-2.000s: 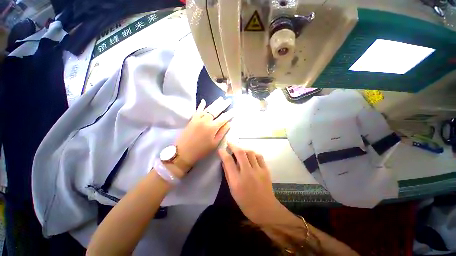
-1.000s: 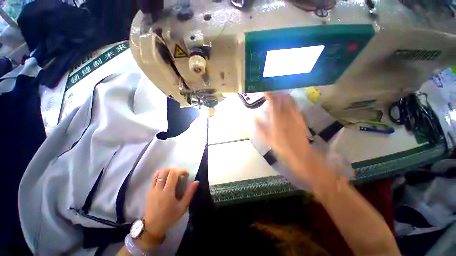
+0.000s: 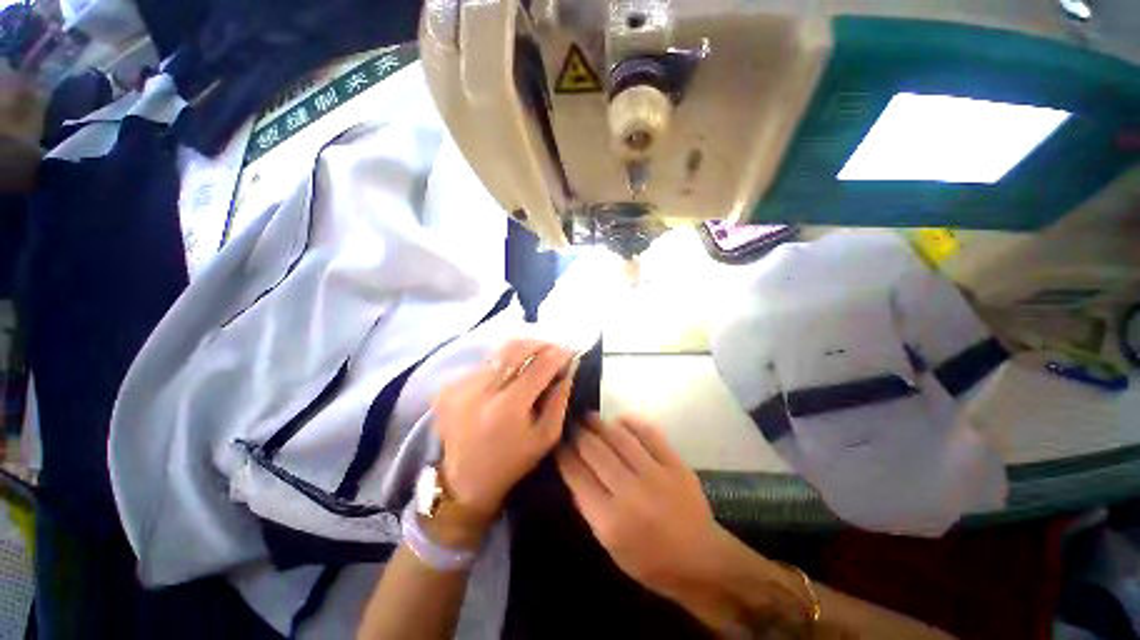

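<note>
A large pale grey garment panel (image 3: 300, 288) with navy strips lies bunched left of the needle. My left hand (image 3: 500, 419), with a watch at the wrist, pinches its right edge below the presser foot (image 3: 631, 265). My right hand (image 3: 644, 500) is beside it, fingertips on the dark edge of the cloth; the fingers hide just what they pinch. Pale rounded cut pieces (image 3: 850, 444) with dark strips lie flat right of the needle.
The sewing machine head (image 3: 738, 125) with its green panel hangs over the work. A phone-like device (image 3: 746, 238) lies behind the needle. A blue pen-like tool (image 3: 1085, 375) lies at right. Dark cloth (image 3: 94, 300) is heaped at left. Another person's arm may show at the far left.
My right hand has moved from the cut pieces back left to the garment edge. My left hand has moved up beside it and now grips the edge. The view has shifted.
</note>
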